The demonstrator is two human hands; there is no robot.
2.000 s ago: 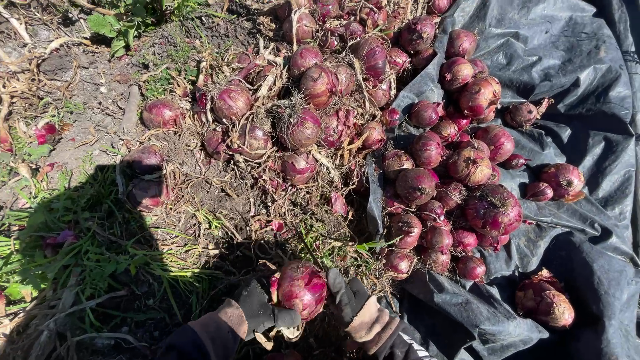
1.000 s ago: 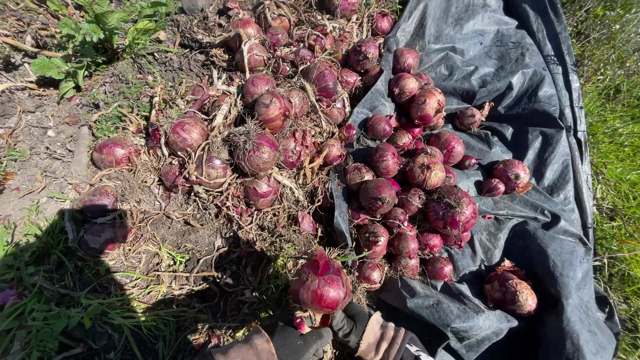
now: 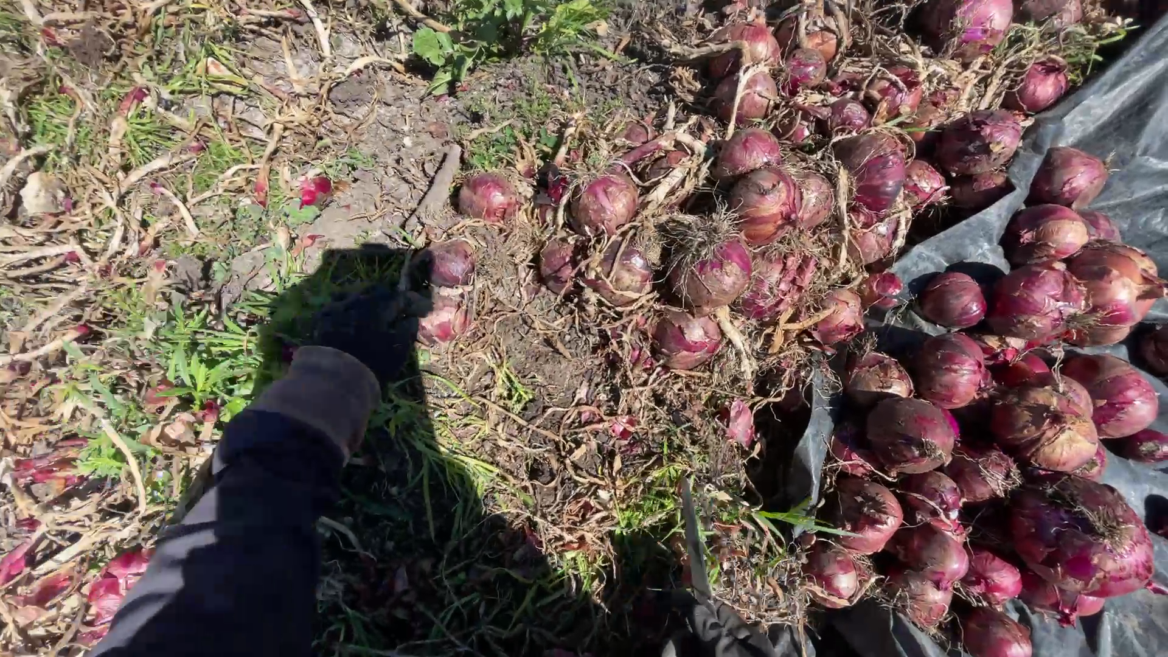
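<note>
My left hand point(image 3: 370, 328), in a dark glove, reaches to two red onions point(image 3: 452, 264) lying one below the other on the soil. Its fingertips are at their left side, deep in shadow, so their grip is unclear. At the bottom edge, my right hand point(image 3: 725, 630) is partly in view, also gloved and shaded. A narrow grey blade-like tool point(image 3: 693, 538) points up from it. Many red onions with dried roots point(image 3: 712, 272) lie on the ground at upper centre. More red onions point(image 3: 911, 434) are heaped on a black plastic sheet point(image 3: 1127, 137) at the right.
Dry onion stalks point(image 3: 55, 255), grass and loose red skins cover the ground at the left. A green leafy weed point(image 3: 456, 46) grows near the top edge. A short stick point(image 3: 440, 182) lies on bare soil left of the onions.
The onion that was at my hands near the bottom is no longer in them. My left hand has moved up and left to the two onions. The view has shifted left.
</note>
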